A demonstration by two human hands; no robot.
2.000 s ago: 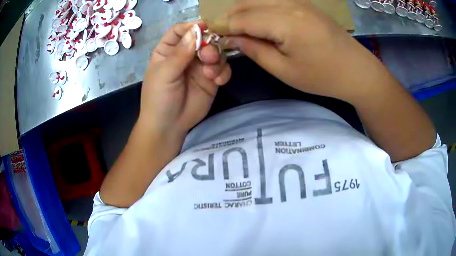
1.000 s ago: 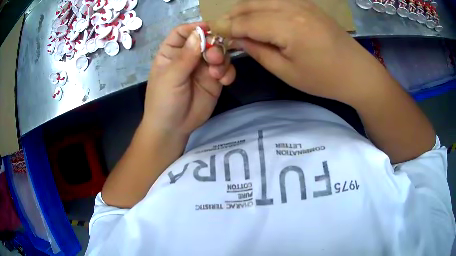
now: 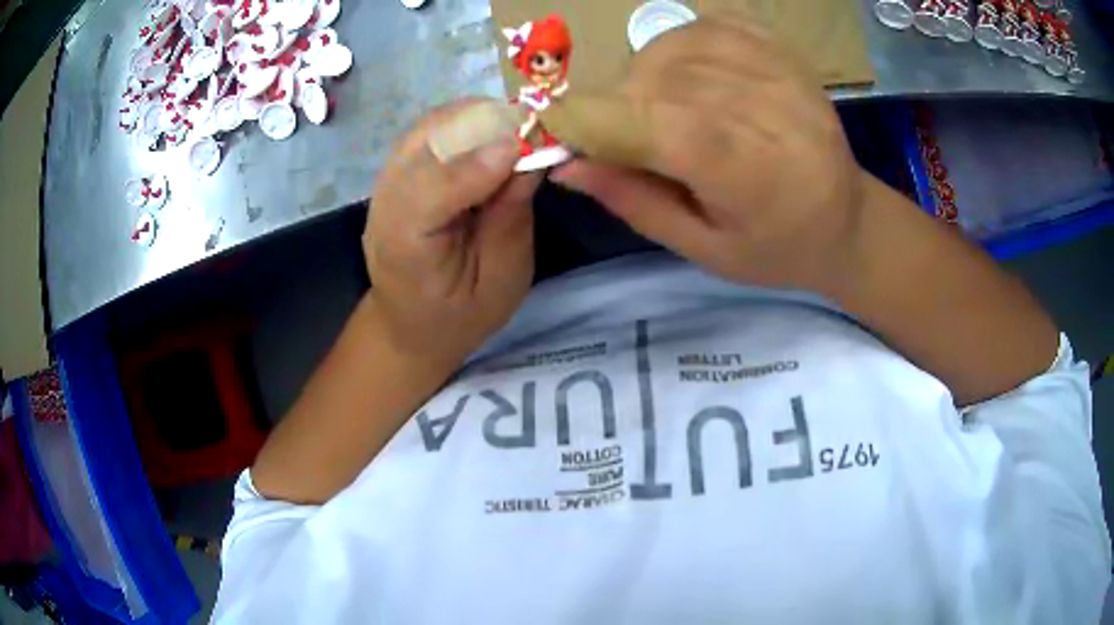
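A small red-haired figurine (image 3: 539, 76) with a white bow stands upright on a round white base (image 3: 542, 159) with red shoes. My left hand (image 3: 452, 214) holds it from the left, with a pale covering on a fingertip. My right hand (image 3: 721, 147) holds it from the right, its fingers at the legs and base; a tan covering shows on one finger. The fingertips hide part of the base's edge.
A heap of white bases (image 3: 244, 61) with red bits lies on the grey metal bench (image 3: 293, 177) at left. A brown cardboard mat (image 3: 831, 37) with a white round dish (image 3: 660, 21) lies behind my hands. Finished figures (image 3: 987, 27) lie in a row at right. Blue-edged bins are below.
The base was edge-on and the figurine mostly hidden by my fingers; now the figurine is upright and faces me. My right hand has moved down slightly, and the white dish has come into view.
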